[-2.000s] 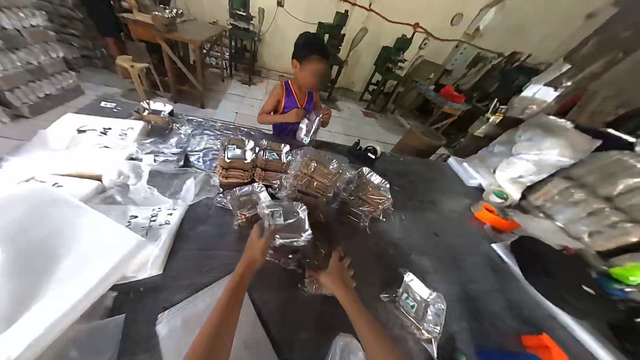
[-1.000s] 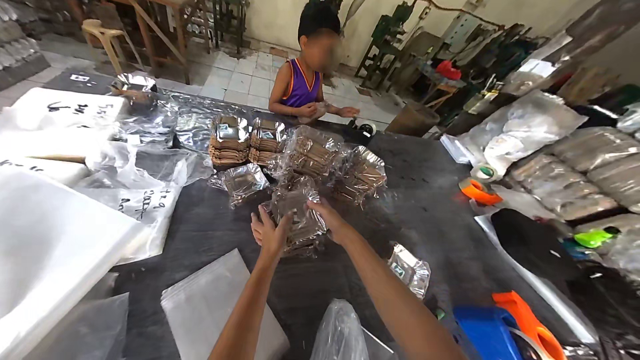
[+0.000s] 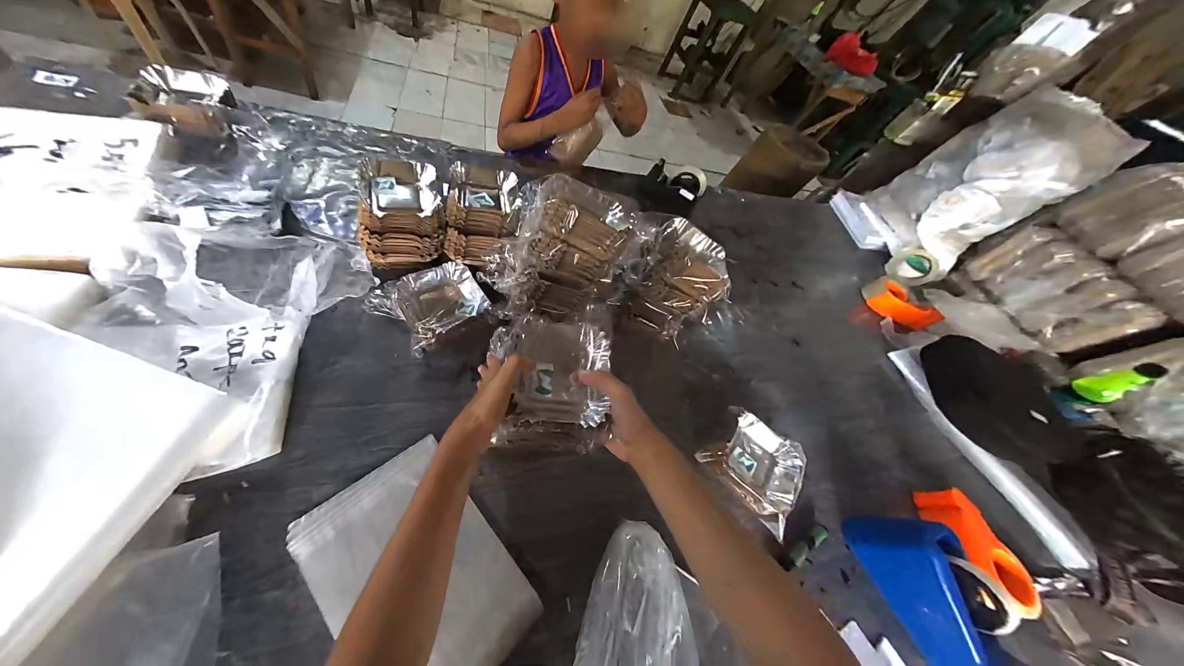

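Between my two hands is a plastic-wrapped stack of small silvery trays [image 3: 553,370] on the dark table. My left hand [image 3: 498,393] grips its left side, thumb on top; my right hand [image 3: 618,412] grips the right side the same way. Just beyond stand wrapped stacks of brown-edged trays [image 3: 578,231], another wrapped stack [image 3: 683,273] to the right, and two stacks with brown layered edges [image 3: 402,217] at the left. A wrapped silvery tray pack [image 3: 435,301] lies left of my hands. Another tray pack [image 3: 760,467] lies to the right of my right wrist.
Clear plastic sheets [image 3: 407,555] and a clear plastic bag [image 3: 638,601] lie near me. White plastic bags with writing [image 3: 250,361] cover the left side. At right are a blue tape dispenser [image 3: 911,573], an orange one [image 3: 893,303] and wrapped bundles [image 3: 1054,287]. Across the table stands a person [image 3: 555,92].
My right hand has moved from low on the table up to the stack, and both hands now hold its sides. The person opposite has brought their hands together around something. The view has tilted down.
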